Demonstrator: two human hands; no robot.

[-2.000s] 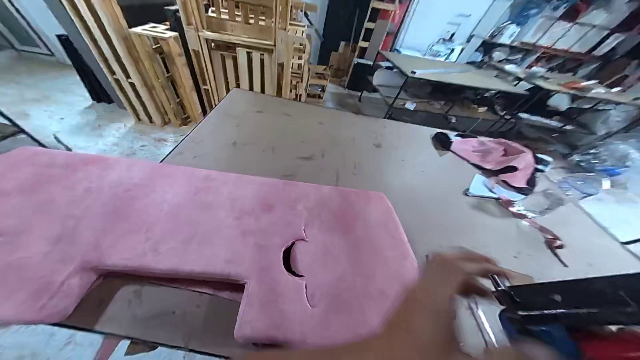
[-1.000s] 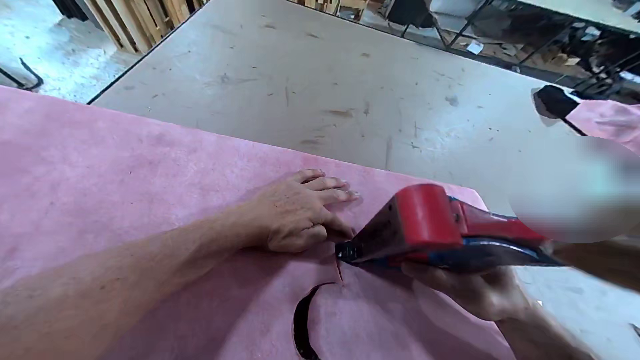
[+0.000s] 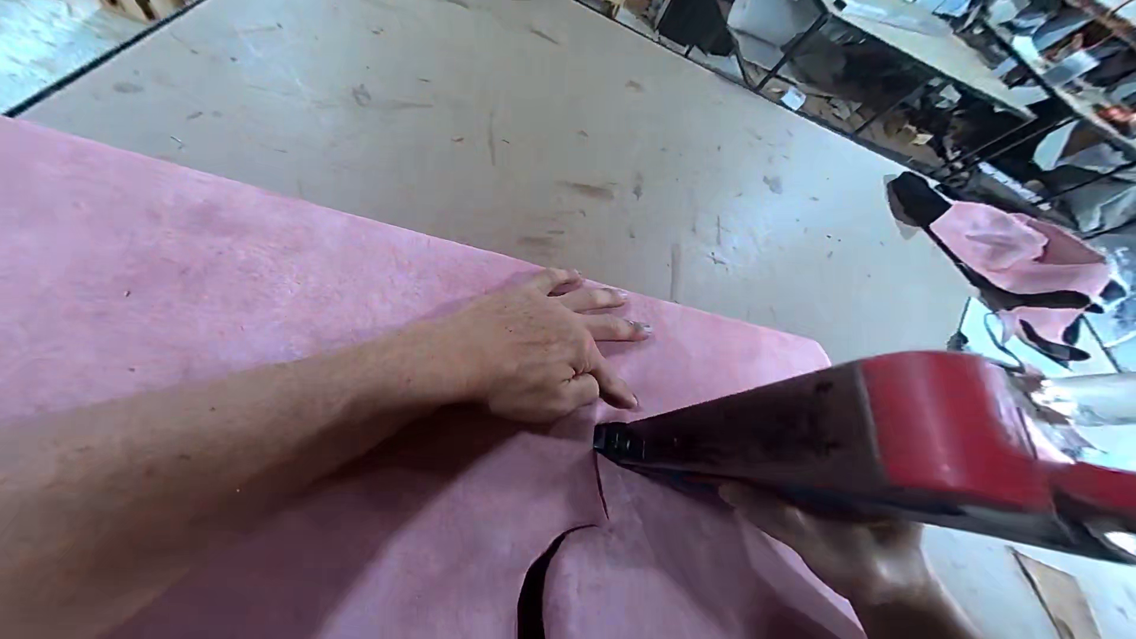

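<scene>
My left hand (image 3: 555,351) presses with spread fingers on a pink fabric-covered panel (image 3: 222,257), near its far edge. My right hand (image 3: 834,541) is closed around a red and dark power tool (image 3: 950,426), perhaps a staple gun; the tool hides part of the hand. The tool's narrow black nose touches the fabric just below my left fingertips, at the top of a thin slit (image 3: 602,488). Below the slit, a curved dark opening (image 3: 532,590) shows in the fabric.
The panel lies on a large grey worktable (image 3: 497,133) with scuff marks. Pink and black fabric pieces (image 3: 1021,248) lie at the right. Beyond the far edge are metal-legged tables and clutter. A brown flat piece (image 3: 1056,590) is at lower right.
Two seconds ago one hand was beside the tool at the right; since one second ago the left hand rests on the panel and the tool's nose is at the slit. The view has moved closer.
</scene>
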